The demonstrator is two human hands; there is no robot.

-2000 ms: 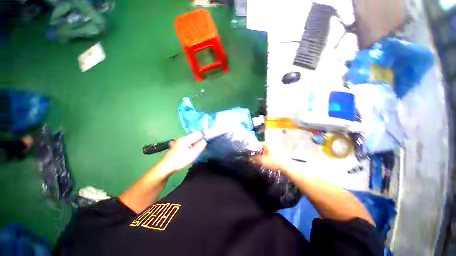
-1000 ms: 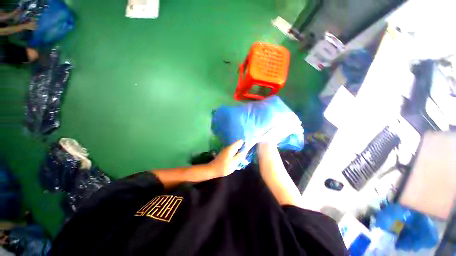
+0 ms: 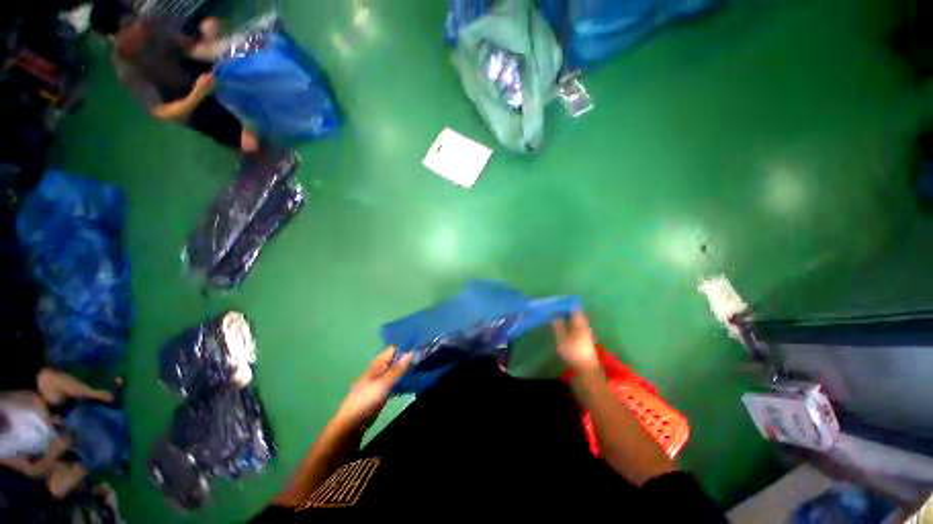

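A blue plastic bag [image 3: 465, 307] is spread between my two hands in front of my body. A dark, shiny film-wrapped thing [image 3: 481, 336] shows at its near side, partly hidden by the bag and my dark top. My left hand [image 3: 381, 377] grips the bag's left edge. My right hand [image 3: 576, 343] holds a raised corner of the bag at the right. The torch cannot be made out. The hands and bag are slightly blurred.
A red-orange stool [image 3: 642, 409] is close by my right forearm. Film-wrapped garments [image 3: 243, 220] lie on the green floor at left. One person [image 3: 164, 61] handles a blue bag at upper left, another [image 3: 36, 430] at lower left. A white box [image 3: 790, 415] is at right.
The view has swung away from the desk toward the floor and the other people. My hands have moved apart, stretching the blue bag, which was bunched between them. The stool now shows at my right.
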